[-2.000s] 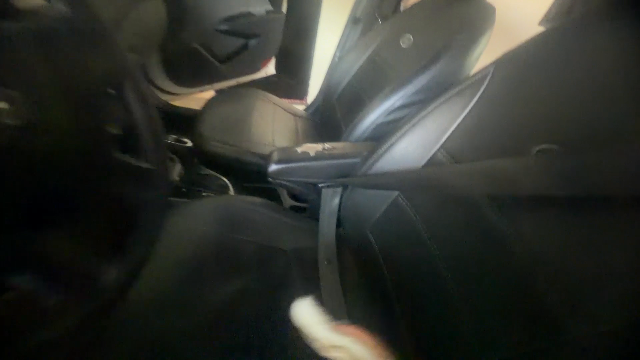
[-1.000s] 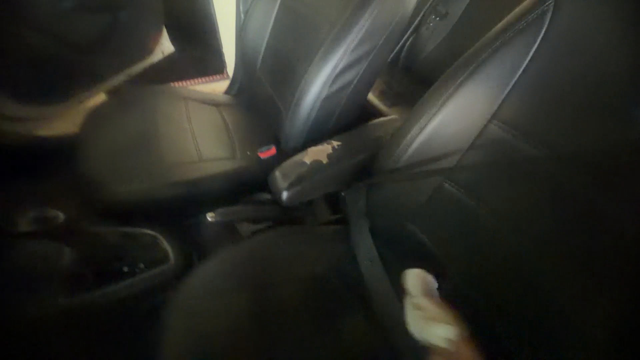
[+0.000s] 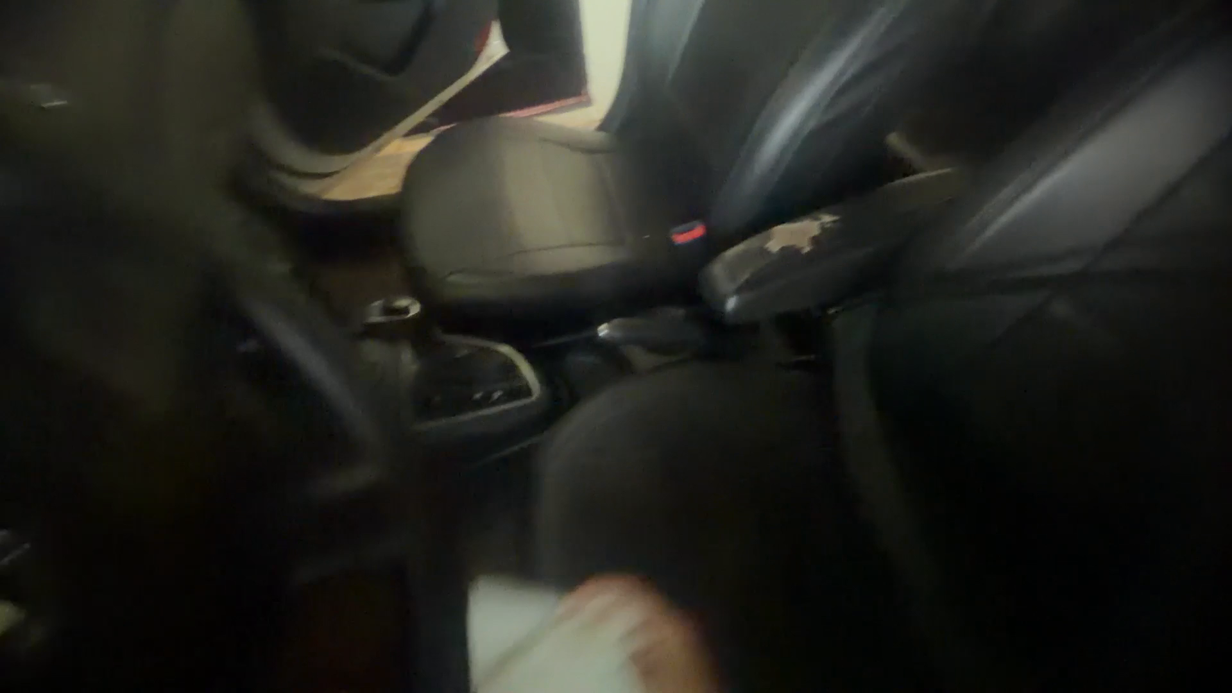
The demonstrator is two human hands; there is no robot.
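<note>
At the bottom of the view my right hand (image 3: 659,626) is closed around a pale, folded cloth or paper (image 3: 549,640), badly blurred by motion. It is low in front of the dark near car seat (image 3: 674,472); whether it touches the seat I cannot tell. Beyond that stands the black far seat (image 3: 539,202), with a red-topped belt buckle (image 3: 688,233) at its inner side. Between the seats lies a black armrest (image 3: 818,250), its cover worn through in a light patch. My left hand does not show.
A gear lever (image 3: 393,310) rises from the centre console (image 3: 476,385), with the handbrake lever (image 3: 645,332) behind it. The steering wheel (image 3: 313,366) is a dark blur at the left. A seat belt (image 3: 871,433) hangs by the near backrest. The far door (image 3: 327,87) stands open.
My right hand has moved to the left and lower in the view, and more of the pale cloth or paper now shows. The view itself has shifted.
</note>
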